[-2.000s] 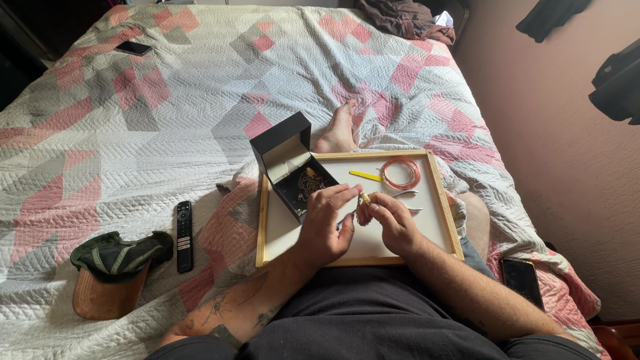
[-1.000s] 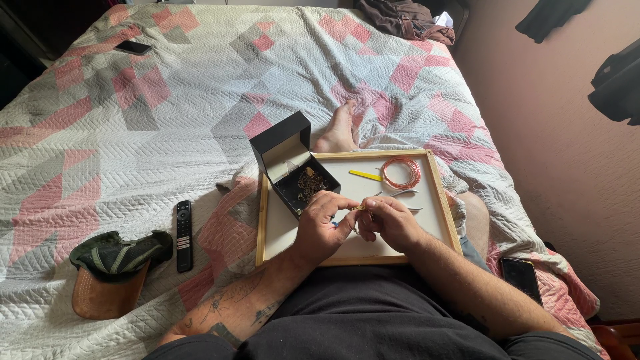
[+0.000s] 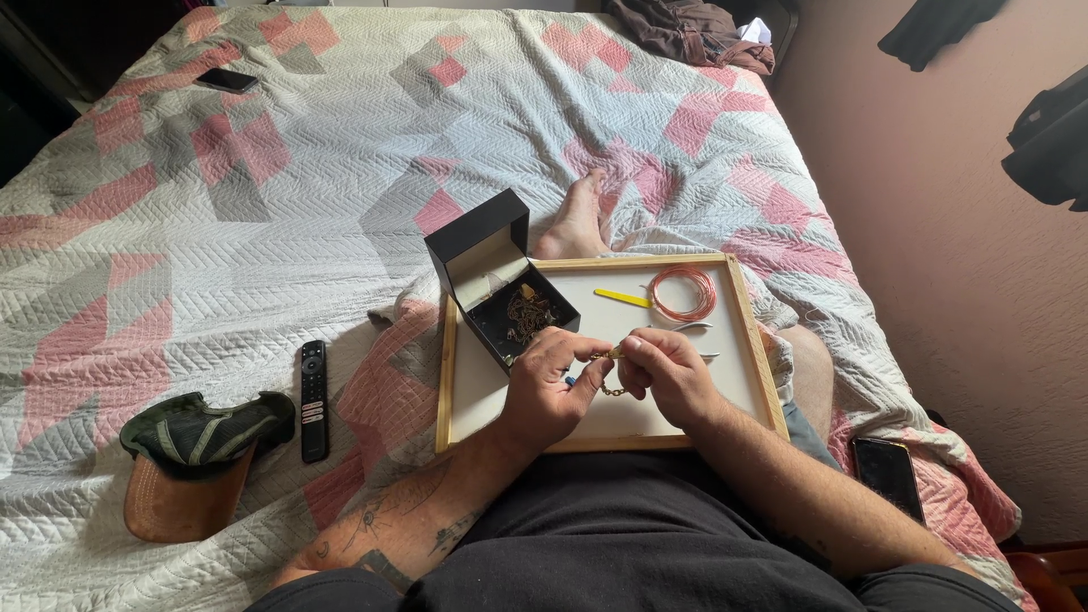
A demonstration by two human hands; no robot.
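My left hand (image 3: pixel 557 382) and my right hand (image 3: pixel 671 374) meet over the tray, pinching a gold-coloured link chain (image 3: pixel 614 390) between their fingertips. Part of the chain hangs in a small loop below the fingers. Just behind my left hand, an open black box (image 3: pixel 480 246) holds a tangle of chains and jewellery (image 3: pixel 529 313). Beyond my right hand lie a coil of copper-coloured wire (image 3: pixel 682 293) and a yellow strip (image 3: pixel 621 297). Metal tool handles (image 3: pixel 699 326) show partly behind my right hand; the rest is hidden. Something small and blue (image 3: pixel 570 381) shows by my left fingers.
The wood-framed white tray (image 3: pixel 759 365) rests on my lap. On the quilt (image 3: pixel 340 187) to the left are a cap (image 3: pixel 191 493) and a remote control (image 3: pixel 314 399). One phone (image 3: pixel 888 478) lies at right, another (image 3: pixel 226 80) far left. A bare foot (image 3: pixel 580 217) extends beyond the tray.
My hands stay together over the tray, with small shifts of the fingers. The hanging loop of chain now shows plainly below them; one second ago it was not plainly visible.
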